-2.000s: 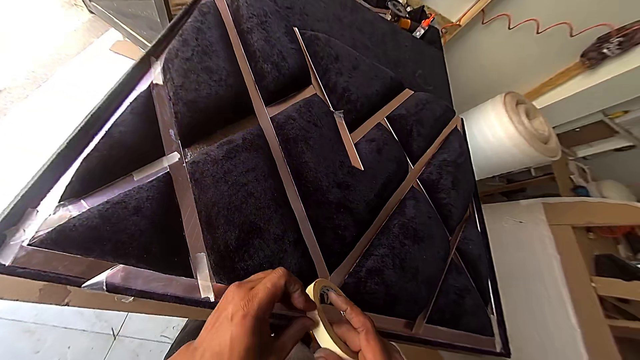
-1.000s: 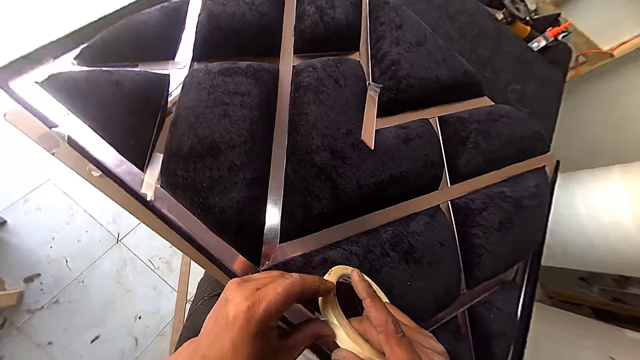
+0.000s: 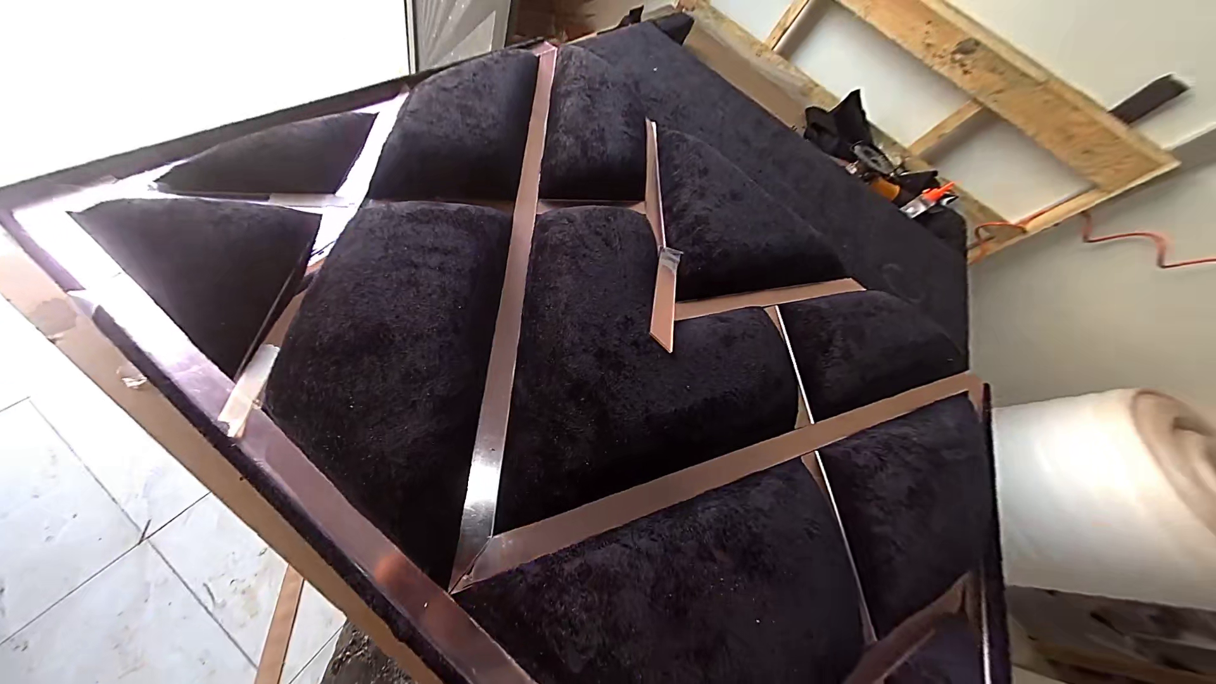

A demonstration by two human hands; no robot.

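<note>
Neither my left hand nor my right hand shows at this moment, and the roll of masking tape is out of sight too. A large panel of dark velvet cushions (image 3: 617, 399) fills the middle of the view. Shiny rose-coloured metallic strips (image 3: 518, 256) run between the cushions. One short strip (image 3: 663, 299) lies at an angle over the cushions, with a piece of tape (image 3: 670, 256) across it. Another tape piece (image 3: 252, 388) crosses a strip near the panel's left edge.
A large white roll of material (image 3: 1083, 489) stands at the right. Tools (image 3: 893, 180) lie at the panel's far right edge, near a wooden frame (image 3: 1007, 71) and an orange coiled hose (image 3: 1149, 237). Tiled floor (image 3: 123, 541) shows at the lower left.
Both hands and the tape roll, held at the bottom of the view one second ago, have gone out of view. The view has shifted over the panel.
</note>
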